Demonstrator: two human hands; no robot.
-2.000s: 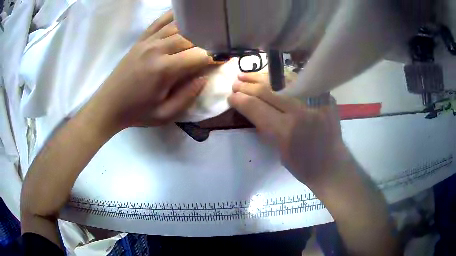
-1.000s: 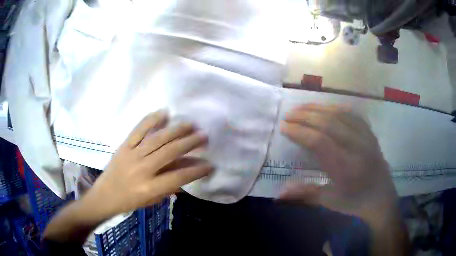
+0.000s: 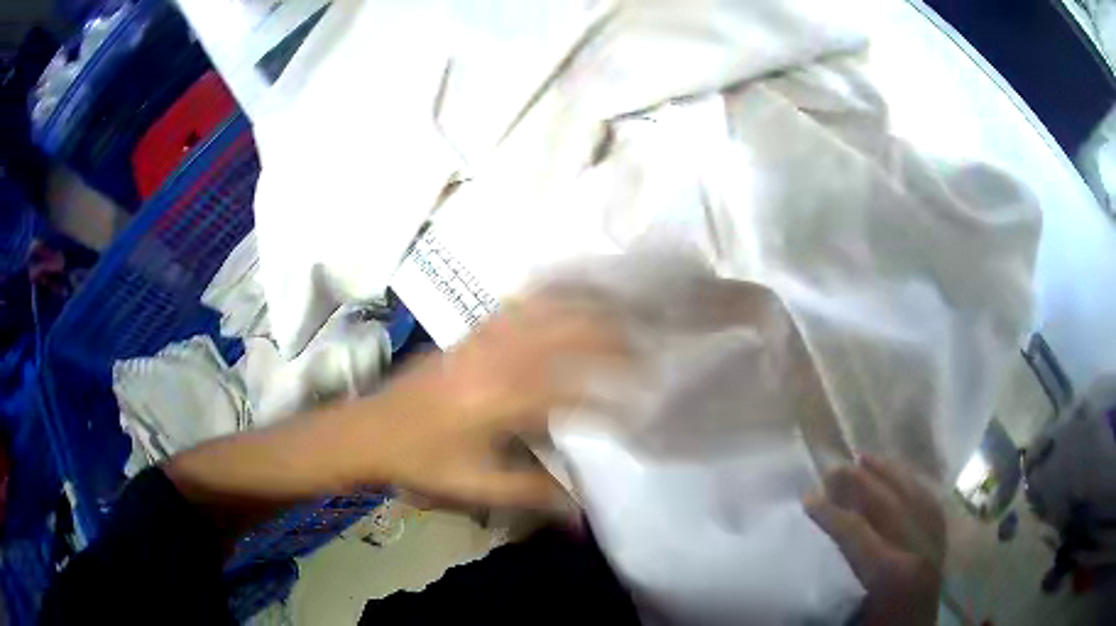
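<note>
Pale cream cloth garment pieces [image 3: 857,281] lie in loose folds over the white table and across the middle of the view. My left hand [image 3: 526,391] is blurred and lies at the left edge of the cloth; whether its fingers grip it cannot be told. My right hand [image 3: 875,526] is at the lower right with its fingers bent over the cloth, holding it. A white part of the cloth [image 3: 710,526] hangs between my hands.
A printed ruler [image 3: 450,284] shows on the table edge. Blue plastic crates [image 3: 147,306] stand below at the left, with a red item [image 3: 184,128] in them. More pale cloth [image 3: 184,397] hangs over a crate. Part of the sewing machine shows at the right edge.
The view has swung left, toward the crates. The cloth that lay flat before me is now bunched and folded. My right hand has moved from the bare table onto the cloth.
</note>
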